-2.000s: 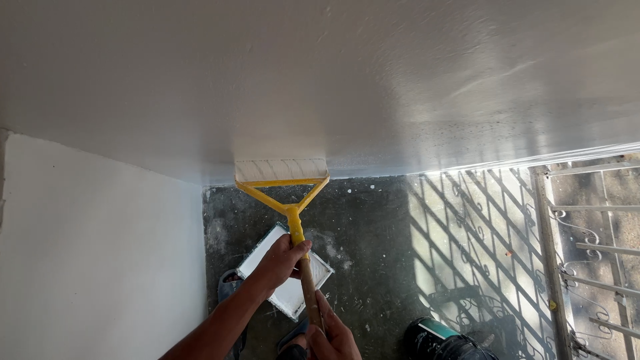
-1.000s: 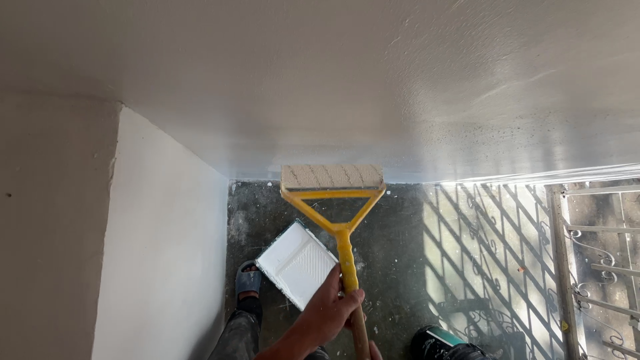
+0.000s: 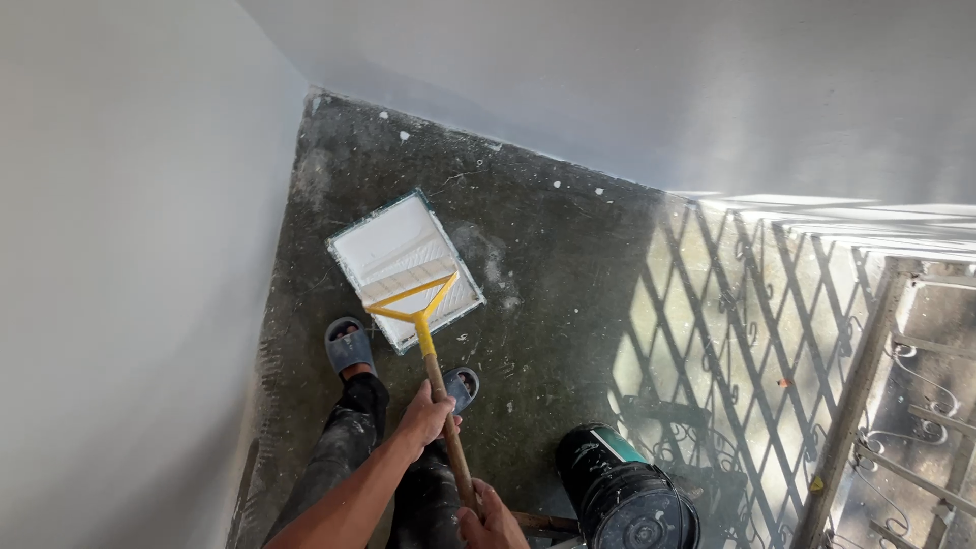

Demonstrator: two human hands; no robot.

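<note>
A paint roller [image 3: 406,280] with a yellow frame and a wooden handle [image 3: 451,442] is over the paint tray [image 3: 381,232], its sleeve at the ribbed part. White paint coats the tray, which lies tilted across the dark floor. My left hand [image 3: 428,415] is closed round the upper part of the handle. Lower down, near the bottom edge of the view, my right hand [image 3: 492,518] grips the same handle. Whether the sleeve touches the tray cannot be told.
My sandalled feet [image 3: 349,343] stand just behind the tray. Black buckets [image 3: 644,515] are at the lower right. White walls [image 3: 152,229] meet at the upper left corner. A metal grille gate [image 3: 846,396] stands at the right, its shadow across the floor.
The roller has come down from the wall to the paint tray, with both hands on its handle. The view has tilted down toward the floor.
</note>
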